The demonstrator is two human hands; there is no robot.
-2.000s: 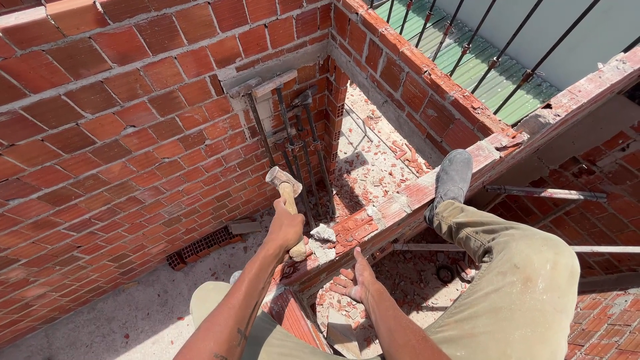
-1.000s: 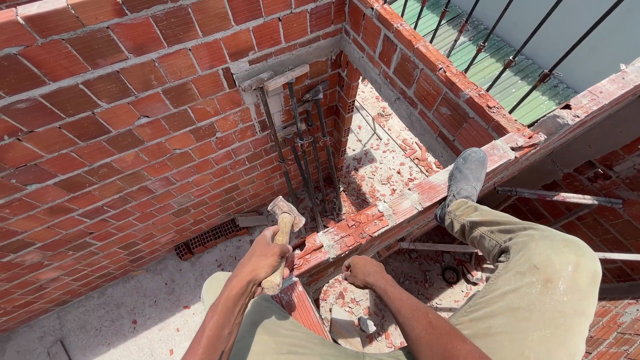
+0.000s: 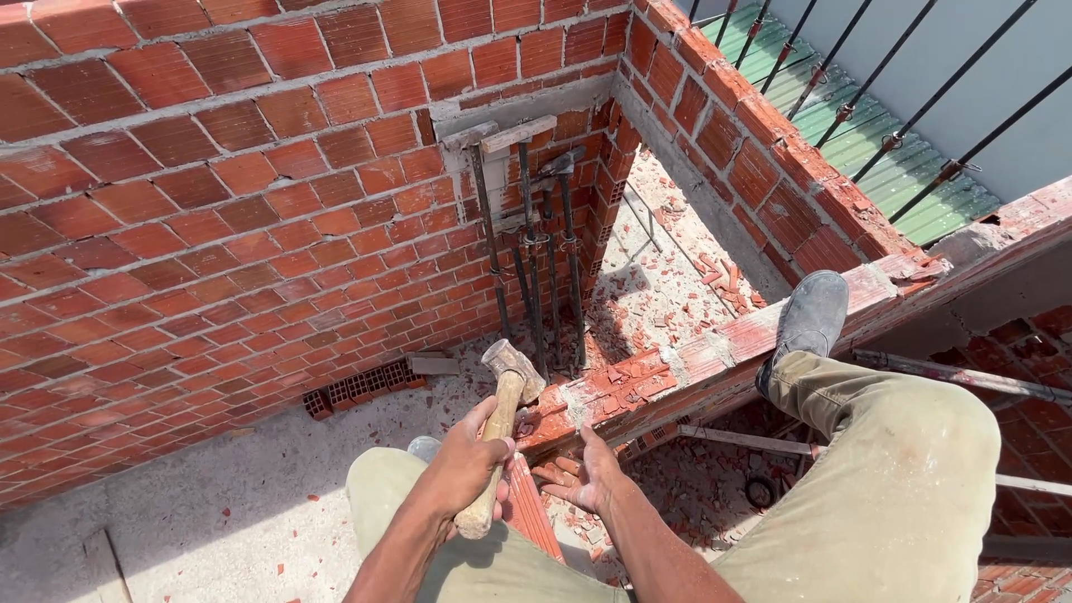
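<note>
My left hand (image 3: 473,461) is closed around the wooden handle of a short-handled club hammer (image 3: 512,373). The hammer's dusty metal head points up and away, just left of the broken top of a hollow-brick wall (image 3: 615,389). My right hand (image 3: 582,477) is at the near side of that wall, with its fingers apart and nothing held; its fingertips are close to the brick edge, though contact is unclear. Chipped red brick and pale mortar show along the wall top. Below my hands lies a ridged red brick piece (image 3: 534,511).
My shod foot (image 3: 812,318) rests on the wall top at right. Metal props (image 3: 574,276) stand against the tall brick wall (image 3: 209,209). Rubble (image 3: 662,276) covers the floor below. Dark bars (image 3: 888,138) rise by a green corrugated sheet (image 3: 938,180). Metal poles (image 3: 963,373) cross at right.
My right hand, a closed fist one second ago, has its fingers spread now. The hammer stays in my left hand throughout. My foot remains on the wall.
</note>
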